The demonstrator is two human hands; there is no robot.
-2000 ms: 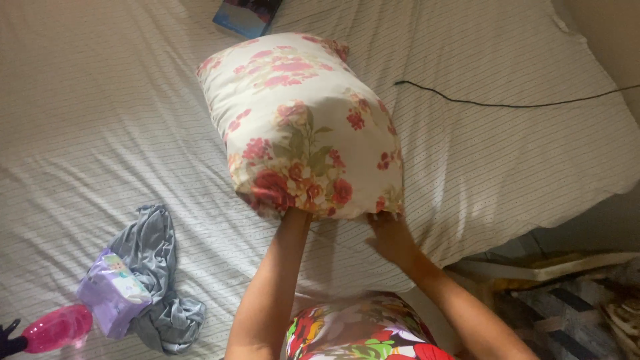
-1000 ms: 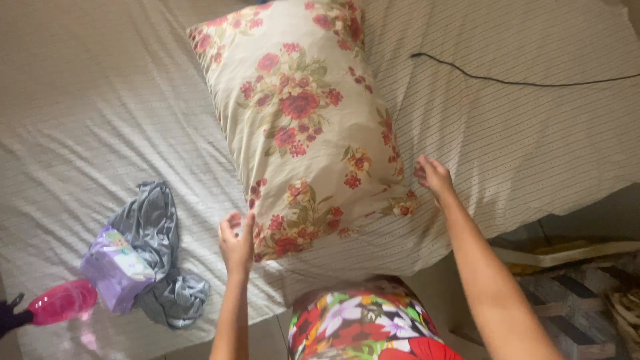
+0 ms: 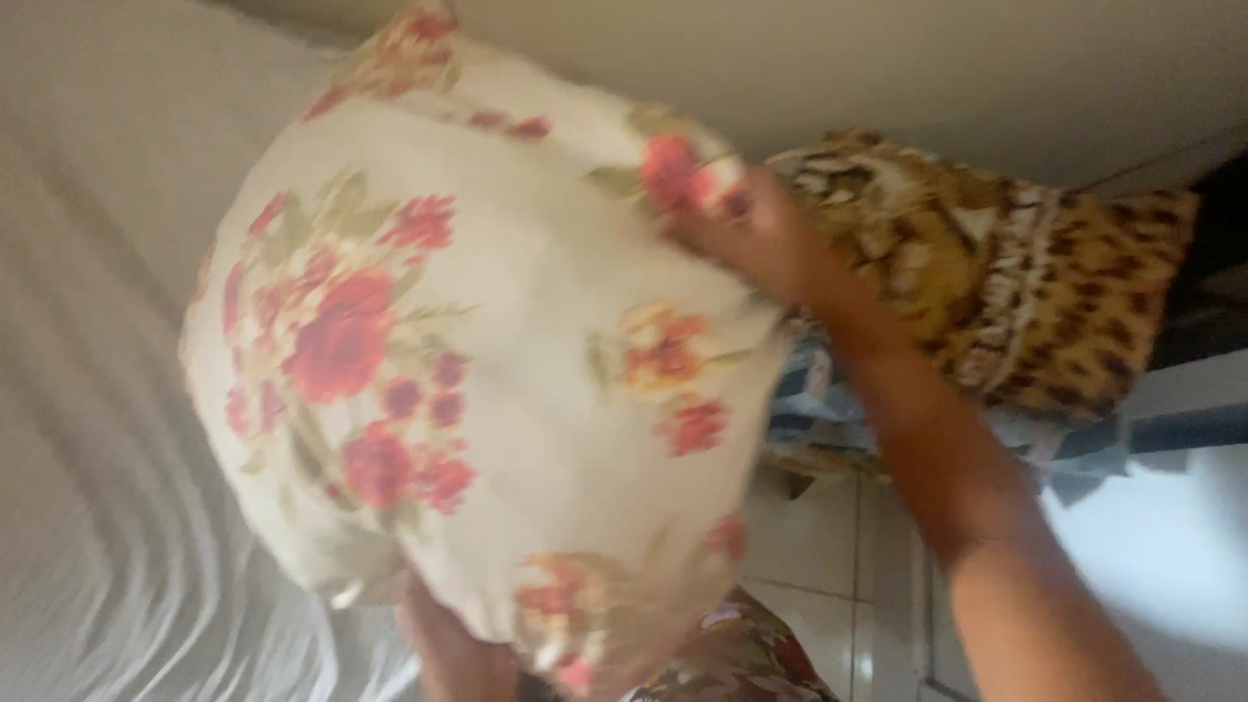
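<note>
A pillow in a white case with red and orange flowers (image 3: 546, 390) is held up above the bed and fills the left and middle of the head view. My right hand (image 3: 731, 224) grips its upper right edge, with blur over the fingers. At the pillow's lower edge is my left hand (image 3: 453, 634), pressed against the cloth and partly hidden by it; its fingers do not show.
The wrinkled light bedsheet (image 3: 97, 390) spreads along the left. Past my right arm lies a folded leopard-print cloth (image 3: 975, 283) on other fabrics. Floor tiles (image 3: 804, 546) show below, and a plain wall (image 3: 877, 58) stands behind.
The pillow, lying on the bed a second ago with both hands apart from it, is now lifted with my right hand gripping it. The view has swung to the right.
</note>
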